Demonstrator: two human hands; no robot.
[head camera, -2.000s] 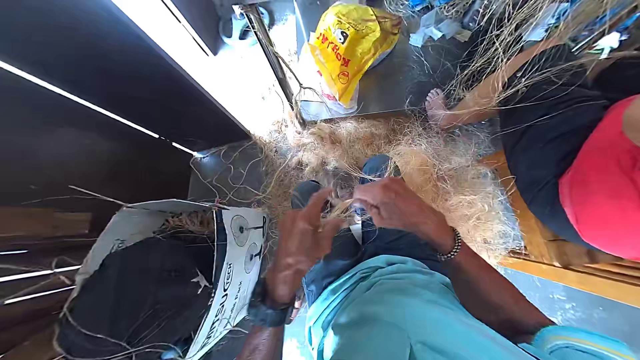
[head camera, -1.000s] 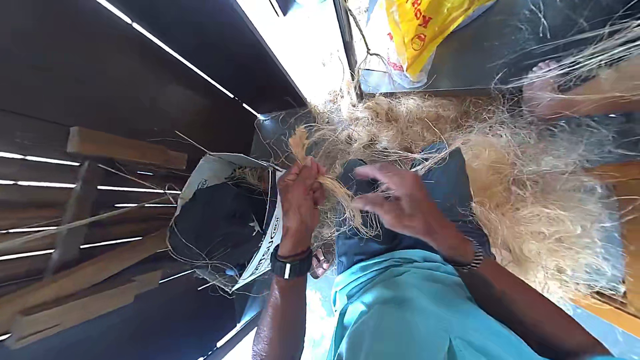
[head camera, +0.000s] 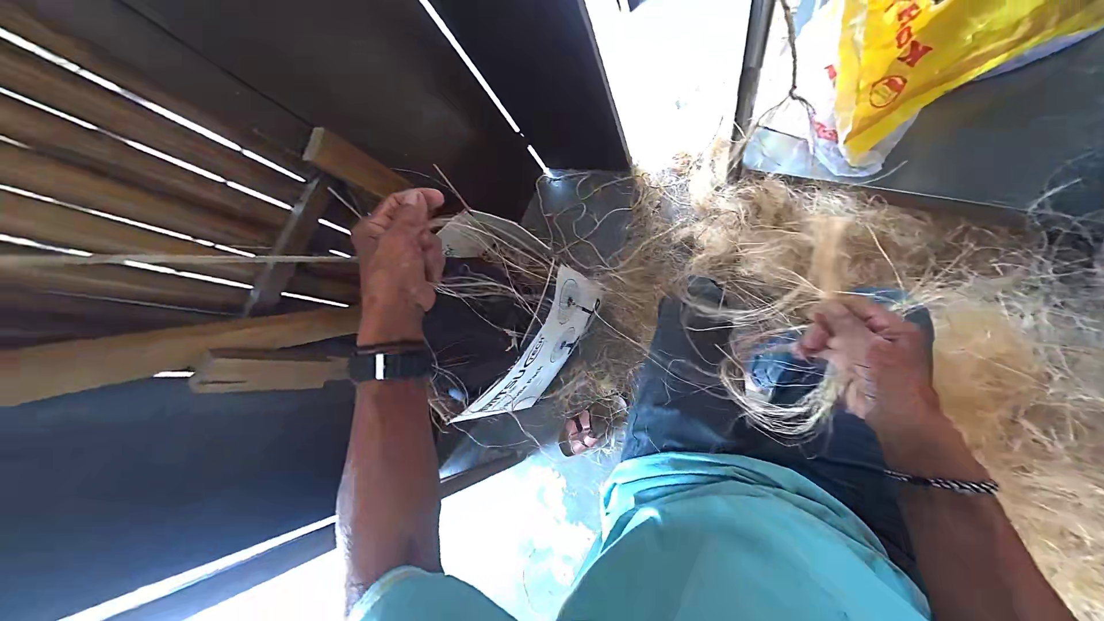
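Observation:
My left hand (head camera: 401, 250) is raised above the carton, its fingers closed on a few thin pale fiber strands (head camera: 483, 226). A taut cord (head camera: 172, 259) runs from the left edge up to this hand. Over my right thigh, my right hand (head camera: 871, 354) grips a looped bundle of pale plant fibers (head camera: 789, 414), with a tan tuft (head camera: 828, 250) standing out above the fingers. Whether strands link both hands is not plain.
A printed carton (head camera: 539, 354) stands left of my legs. Loose fibers (head camera: 992, 379) cover the floor ahead and right. A yellow plastic bag (head camera: 940, 69) lies at the upper right; a slatted wooden wall (head camera: 129, 207) stands left.
My hands, close together earlier, are now wide apart: the left has moved out left, the right holds the fiber bundle over the thigh. The view has swung left.

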